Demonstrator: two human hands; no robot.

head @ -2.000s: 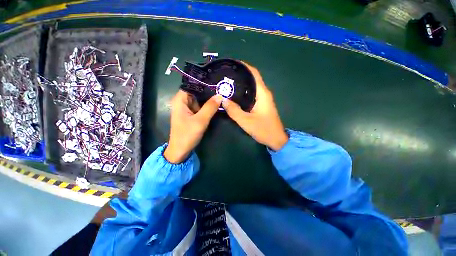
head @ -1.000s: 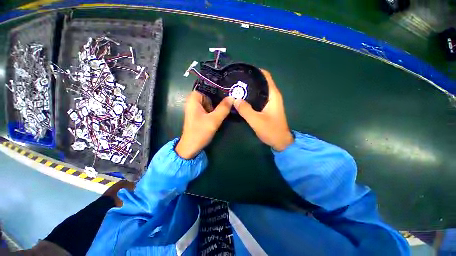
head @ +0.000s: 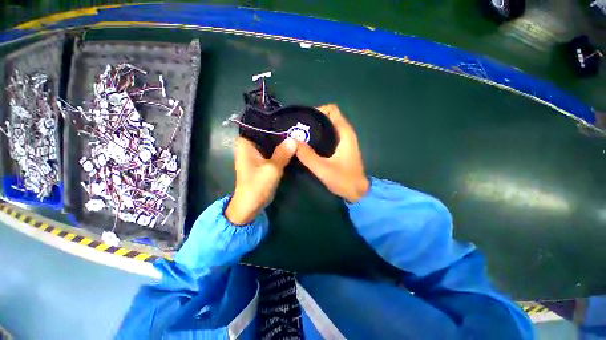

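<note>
A black round housing [head: 319,124] with a neck at its left is held above the green bench. A small round white wired board [head: 298,133] lies in its middle, with thin lead wires running left to a white plug [head: 232,120]. A second white plug [head: 262,76] stands out above the neck. My left hand [head: 256,174] grips the housing's lower left, its thumb at the board's lower edge. My right hand [head: 339,159] grips the right side, its thumb also beside the board. The fingers under the housing are hidden.
A dark grey tray [head: 189,86] with a heap of wired boards is at the left. Beside it, a tray with a blue bin [head: 52,194] holds more. A blue edge rail [head: 345,36] crosses the back. Black housings [head: 583,58] lie beyond it at the far right.
Both hands still hold the housing. It is tilted more than before and its face looks darker. The whole view has shifted slightly, and more housings show beyond the rail.
</note>
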